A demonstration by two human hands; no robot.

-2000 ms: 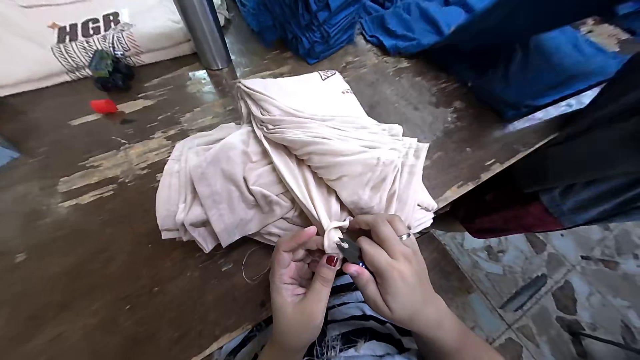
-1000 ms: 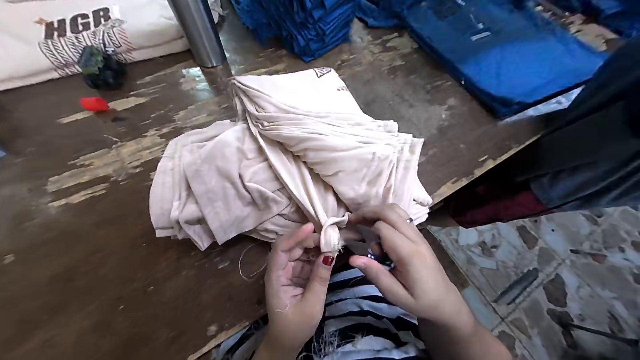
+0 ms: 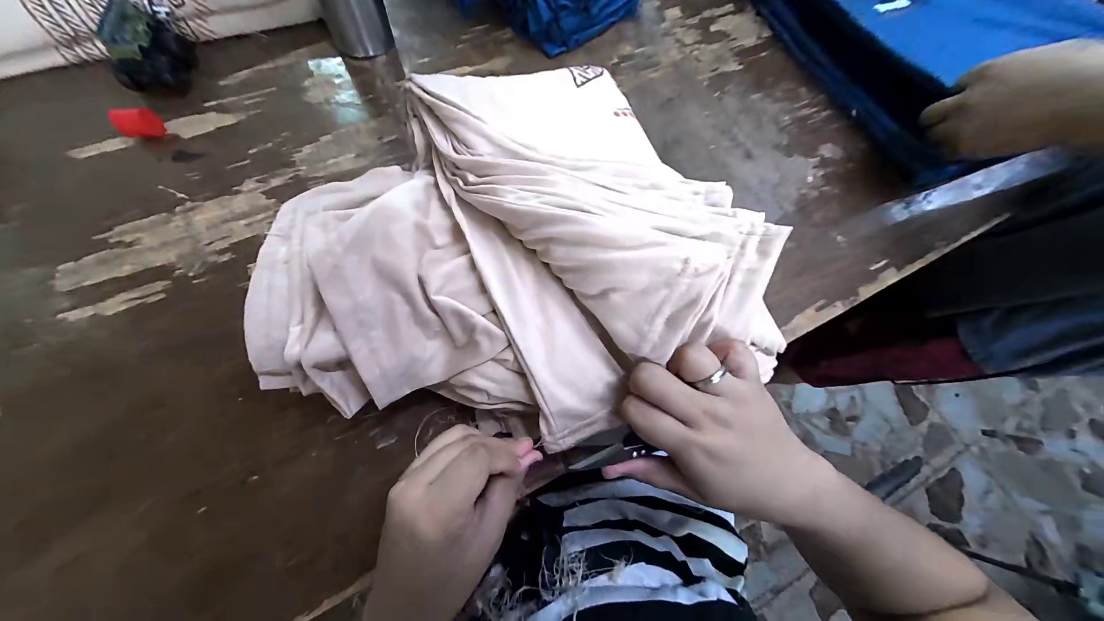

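A bundle of cream fabric pieces (image 3: 552,250) lies spread on the worn wooden table (image 3: 103,414), one narrow strip pointing down towards me. At that strip's lower corner, my left hand (image 3: 457,500) pinches with thumb and forefinger; a thin thread seems to be between them, though it is hard to make out. My right hand (image 3: 707,423), with a ring on one finger, holds small dark thread snips (image 3: 599,450), their blades at the strip's bottom edge. Part of the snips is hidden by my fingers.
Top left are a printed cream cloth (image 3: 250,13), a dark wrapped bundle (image 3: 147,47) and a red scrap (image 3: 136,122). A metal post (image 3: 358,26) stands behind. Blue fabric (image 3: 569,21) lies at the back. Another person's hand (image 3: 1018,103) touches blue cloth at right.
The strip's end, bunched between my fingers before, now hangs flatter. My left hand has turned so its back shows. Another person's hand has appeared on the blue cloth at right.
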